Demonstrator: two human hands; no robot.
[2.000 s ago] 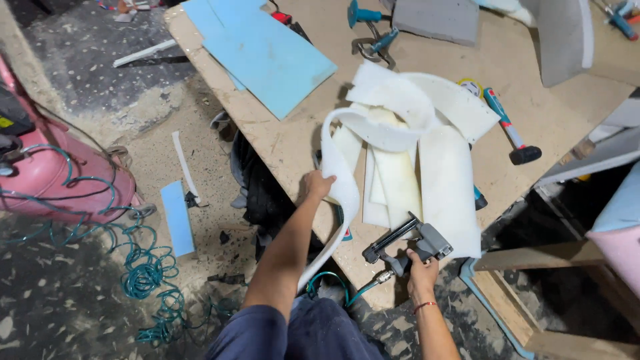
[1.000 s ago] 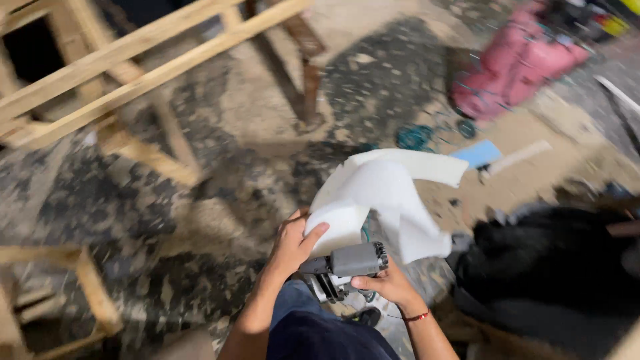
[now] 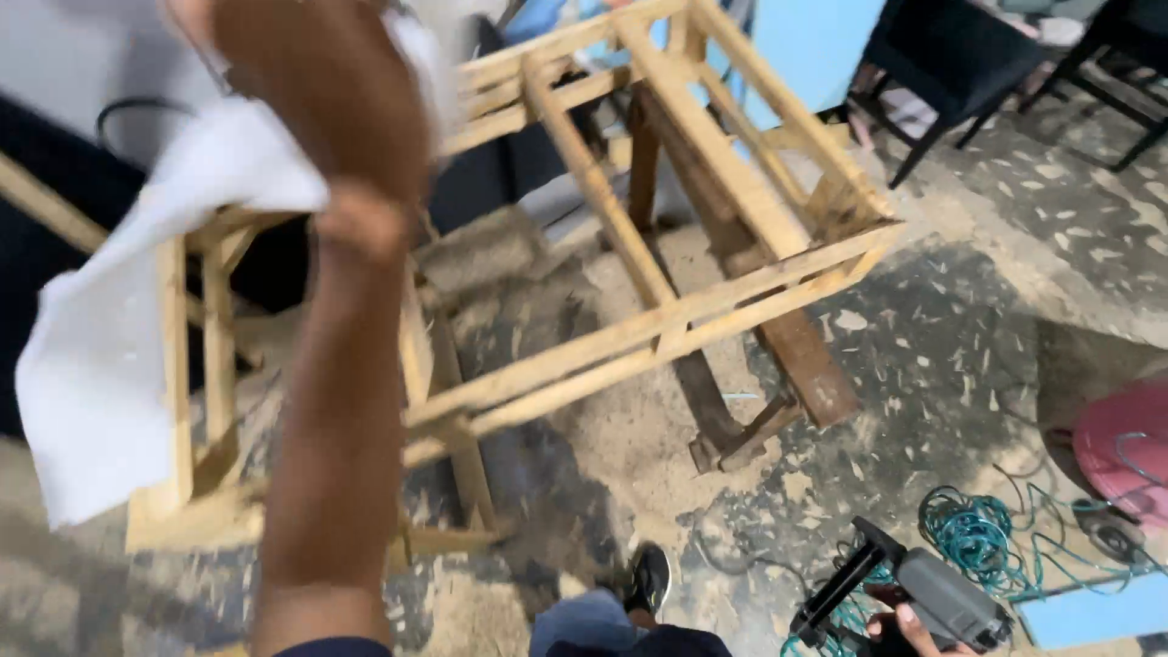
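My left arm reaches up across the left side. Its far end, with my left hand [image 3: 310, 82], is blurred, and its fingers cannot be made out. White foam sheeting [image 3: 109, 383] shows on both sides of this arm and hangs over the left end of a wooden furniture frame [image 3: 547, 374]. Whether my left hand grips the foam cannot be told. At the bottom right, my right hand [image 3: 903, 630] is closed on a grey and black pneumatic staple gun [image 3: 949, 593], partly cut off by the image edge. The gun is well away from the frame.
A brown wooden support [image 3: 808, 365] stands under the furniture frame. Coiled teal air hose [image 3: 967, 529] lies on the floor by the staple gun, near a pink tank [image 3: 1127, 447] and a light blue sheet [image 3: 1095, 611]. Dark chairs [image 3: 958, 55] stand at the upper right.
The view has turned from the worktable to the wooden frame. The white foam, earlier held by my left hand near the staple gun, now hangs at the frame's left end. My left arm has reached out.
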